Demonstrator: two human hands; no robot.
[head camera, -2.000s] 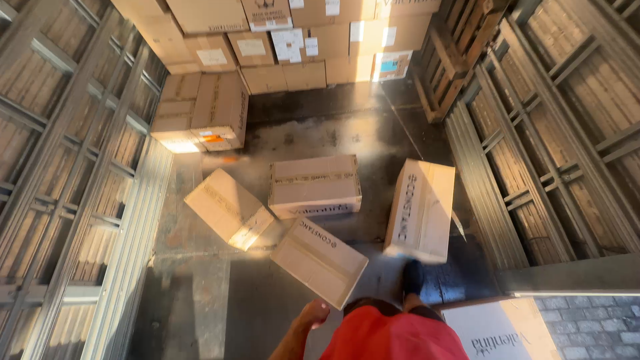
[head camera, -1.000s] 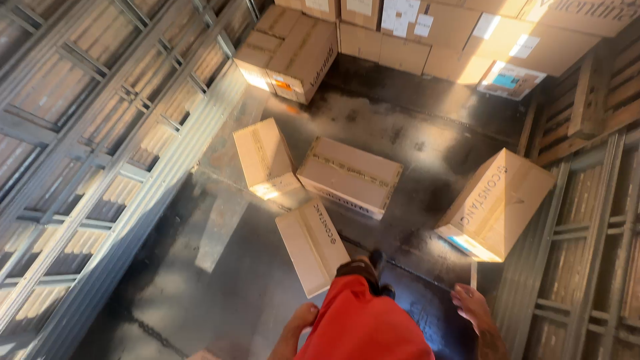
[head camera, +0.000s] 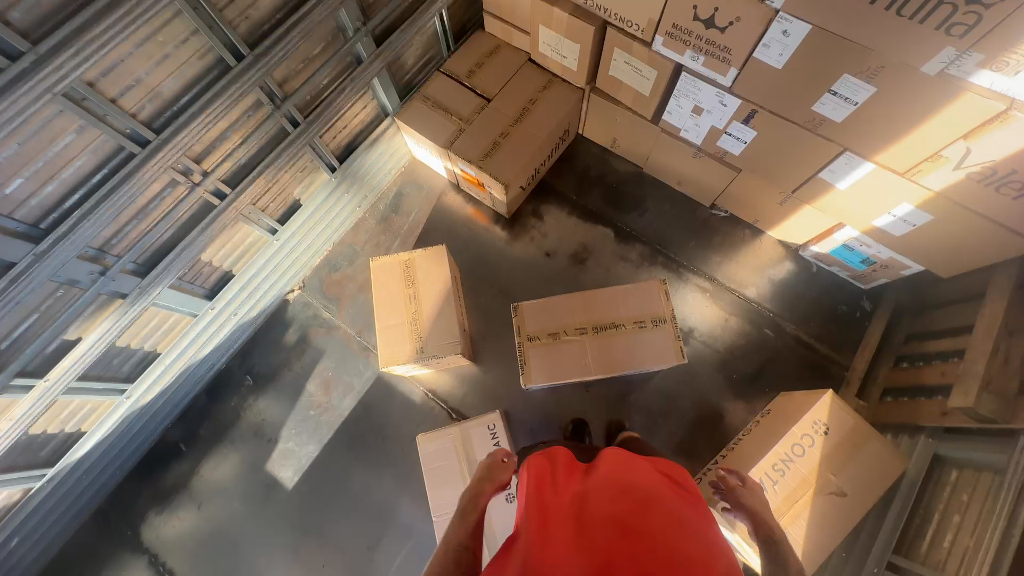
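Observation:
My left hand (head camera: 494, 472) hangs over the edge of a cardboard box (head camera: 458, 456) at the lower middle, its fingers loosely curled; whether it touches the box is unclear. My right hand (head camera: 738, 492), fingers apart and holding nothing, is in front of a larger cardboard box (head camera: 824, 472) at the lower right; contact cannot be told. Ahead of my shoes lies a taped cardboard box (head camera: 596, 332), flat on the dark floor. To its left sits another taped box (head camera: 416, 308), partly sunlit. My red shirt hides part of the lower middle.
Stacked cartons (head camera: 784, 120) form a wall at the upper right, with more taped cartons (head camera: 512, 120) at its left end. A slatted metal side wall (head camera: 200, 184) runs along the left. A wooden pallet (head camera: 944, 352) leans at the right. Dark floor (head camera: 264, 448) shows at the lower left.
The view has turned and shifted toward the boxes. My right hand, out of sight two seconds ago, is now in front of the right-hand box. My shoes are now just below the middle box.

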